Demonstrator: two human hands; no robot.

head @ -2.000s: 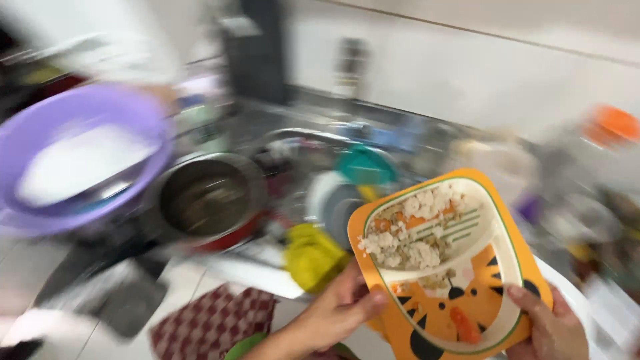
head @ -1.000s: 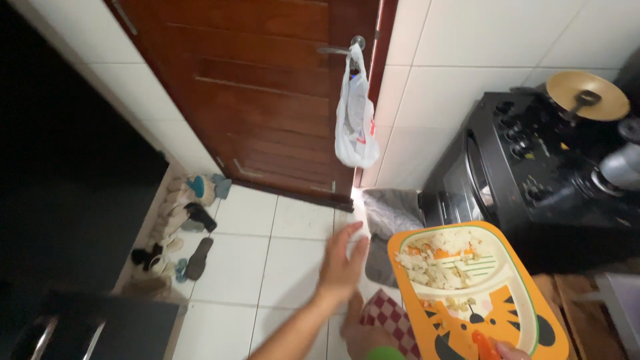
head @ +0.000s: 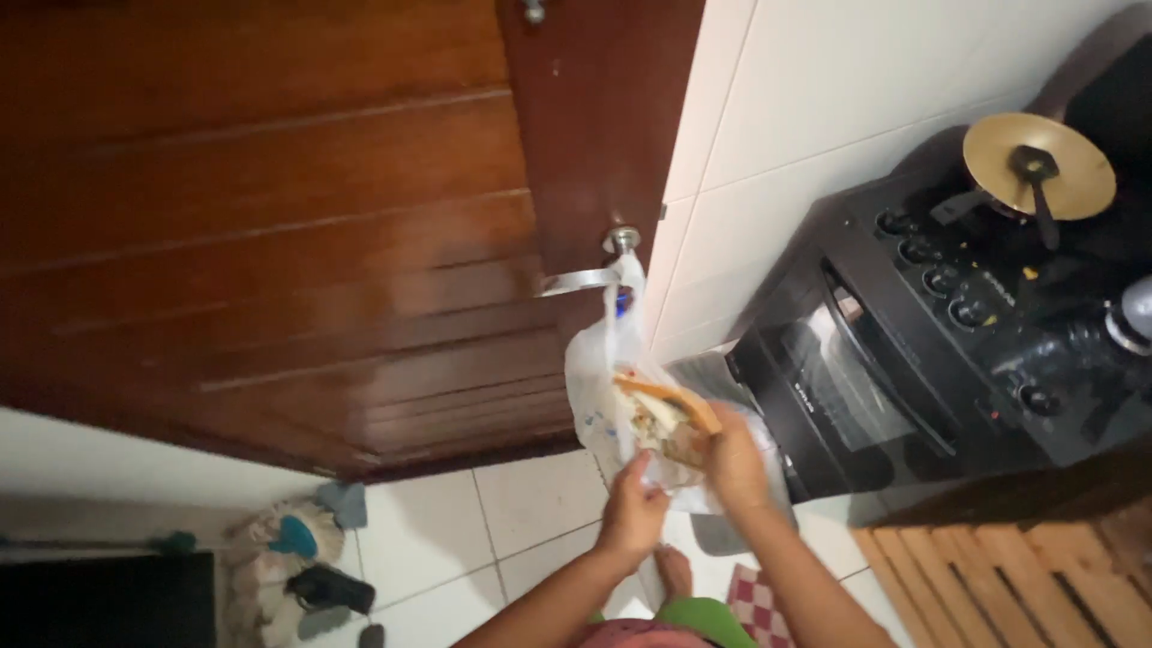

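A white plastic bag [head: 589,378] hangs from the metal handle [head: 580,282] of a brown wooden door. My right hand [head: 738,459] grips the orange divided plate [head: 679,396], which is tilted steeply at the bag's mouth. Rice and other food scraps [head: 661,427] lie against the plate's inner side, partly behind the bag's plastic. My left hand [head: 634,508] is at the lower front of the bag, its fingers closed on the bag's edge.
A black stove [head: 864,360] stands at the right, with a pan [head: 999,171] and a black spatula [head: 1035,171] on top. Wooden slats [head: 981,585] are at the lower right. Shoes [head: 328,589] lie along the left wall. A checkered cloth [head: 756,603] is near my feet.
The plate has gone from being held face up near the stove to tilted at the hanging bag. My left hand, empty a second ago, now holds the bag. The view has moved closer to the door.
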